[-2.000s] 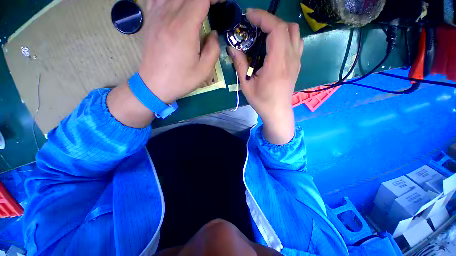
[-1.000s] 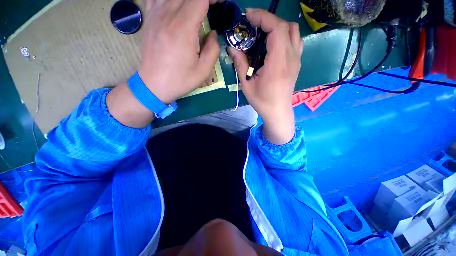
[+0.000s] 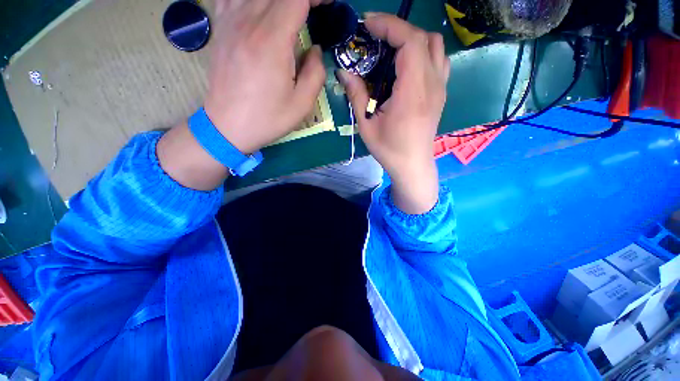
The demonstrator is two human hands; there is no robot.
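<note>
My right hand (image 3: 406,97) holds the round watch case (image 3: 358,56) between thumb and index finger. The case has a shiny metal rim, and its open face shows a board with an amber patch. A dark disc (image 3: 332,25) is against its upper left side. A dark strip lies under my right fingers, with a small pale end (image 3: 371,106) beside the thumb. My left hand (image 3: 257,71) is left of the case, back of the hand up. Its fingertips reach the top edge near the dark disc, and their grip is hidden. A glossy black display module (image 3: 186,25) lies on the board.
A tan board (image 3: 119,97) edged with pale tape lies on the green bench (image 3: 477,82). A thin white cord (image 3: 353,138) hangs at its right. An iron stand (image 3: 533,13), black cables and a red-orange handle (image 3: 622,89) are at right. White boxes (image 3: 608,294) stand below.
Both hands stay in nearly the same place. The whole view has shifted very slightly. The watch case is still between the right fingers.
</note>
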